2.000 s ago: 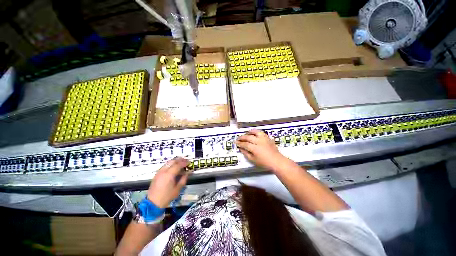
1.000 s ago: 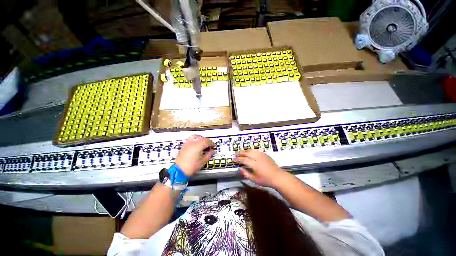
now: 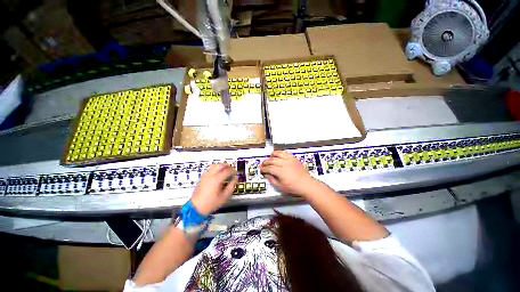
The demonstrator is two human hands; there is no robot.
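A long strip of PCB panels [image 3: 195, 173] lies on the pale metal track; the panels at the right carry yellow transformers [image 3: 358, 160], the left ones show none. A short row of loose transformers [image 3: 251, 187] sits at the track's near edge. My left hand [image 3: 214, 187] is at the left end of this row, fingers bent; its fingertips are too small to tell what they hold. My right hand [image 3: 287, 172] is over the panel just right of it, fingertips down at the boards; whether it pinches a transformer is not clear.
Beyond the track stand a full left tray [image 3: 121, 125], a middle tray [image 3: 221, 136] under a hanging glue dispenser [image 3: 221, 85], and a right-hand tray [image 3: 312, 119]. A white fan [image 3: 447, 35] and cardboard [image 3: 359, 48] are behind. A phone [image 3: 124, 231] lies below the track.
The panels have shifted right. My left hand went right onto the panel, then back left to the row. My right hand moved from the row up to the panel. The loose row is shorter.
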